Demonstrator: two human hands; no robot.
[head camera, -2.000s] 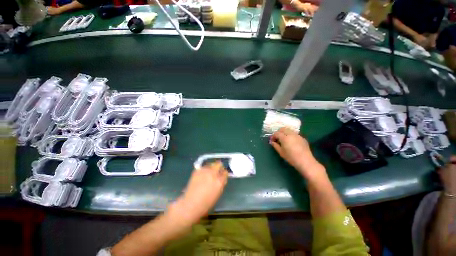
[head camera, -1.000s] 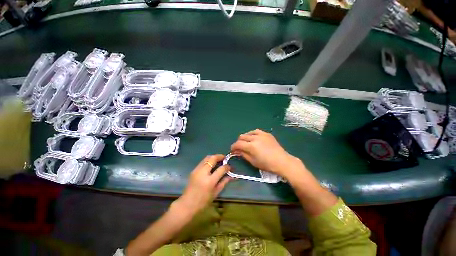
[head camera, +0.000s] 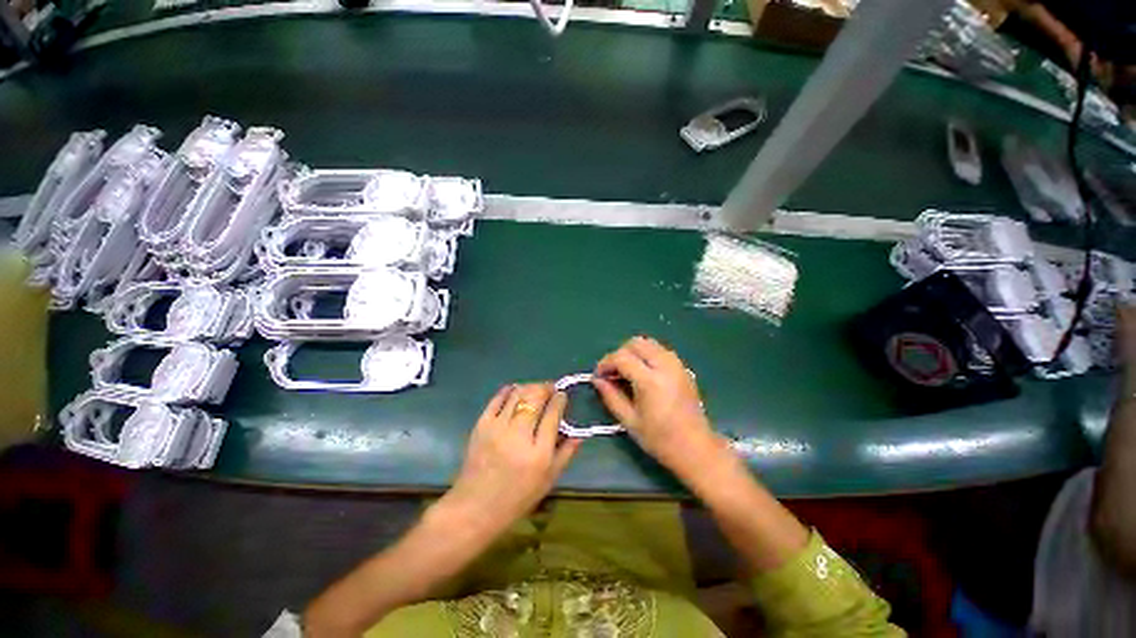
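Observation:
A white plastic frame (head camera: 591, 430) lies flat on the dark green bench in front of me; its open loop shows between my hands. My left hand (head camera: 517, 439) grips its left end. My right hand (head camera: 658, 396) is on its upper right side and hides the disc end; fingertips are at the loop's upper edge. Whether a strip is between the fingertips cannot be told. A pile of thin white strips (head camera: 747, 276) lies beside the foot of the slanting metal post.
Stacked white frames (head camera: 353, 303) stand at left, more frames (head camera: 984, 249) at right. A black pouch (head camera: 934, 343) with a red emblem lies before those. The grey post (head camera: 835, 112) rises from the rail (head camera: 598, 214). A person's arm (head camera: 1112, 486) is at the right edge.
My right hand has come from the strip pile to the frame and moved slightly right along it. My left hand has shifted to the frame's left end. The camera view has tilted down.

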